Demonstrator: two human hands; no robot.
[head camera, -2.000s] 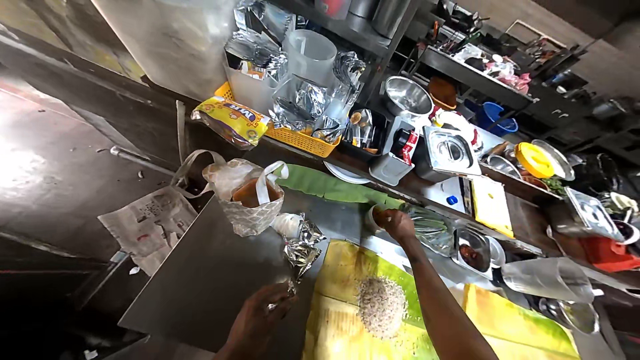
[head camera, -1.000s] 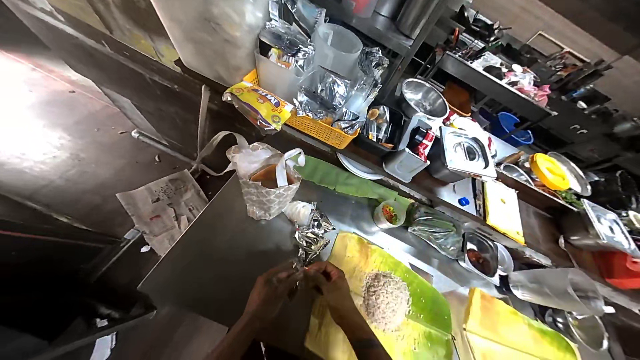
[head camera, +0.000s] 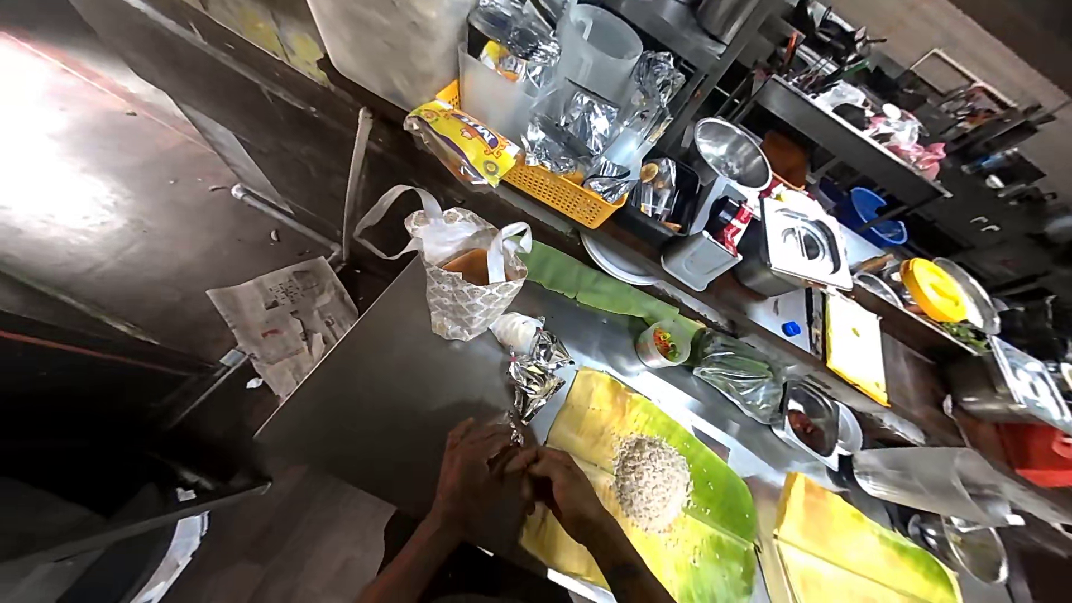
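My left hand (head camera: 477, 473) and my right hand (head camera: 557, 481) meet over the steel table, at the near end of a crumpled strip of aluminium foil (head camera: 536, 377). Fingers of both hands are bent around a small end of foil; the fingertips are partly hidden. To the right, a mound of cooked rice (head camera: 651, 483) lies on a yellow-green banana leaf (head camera: 729, 511). A clear cup with chopped red and green pieces (head camera: 663, 344) stands beyond the leaf. Behind the foil are a white wrapped bundle (head camera: 515, 332) and a patterned cloth bag (head camera: 469, 293).
A long green leaf (head camera: 586, 280) runs along the table's back. The shelf behind holds a yellow basket (head camera: 561, 194), a steel bowl (head camera: 733, 153) and a lidded steel container (head camera: 804, 243). More folded banana leaf (head camera: 854, 553) lies at right. A newspaper sheet (head camera: 289, 322) is beyond the left edge.
My right hand was at the cup two seconds ago and has come back toward me, beside my left hand at the foil. The cup's contents, covered by that hand before, now show.
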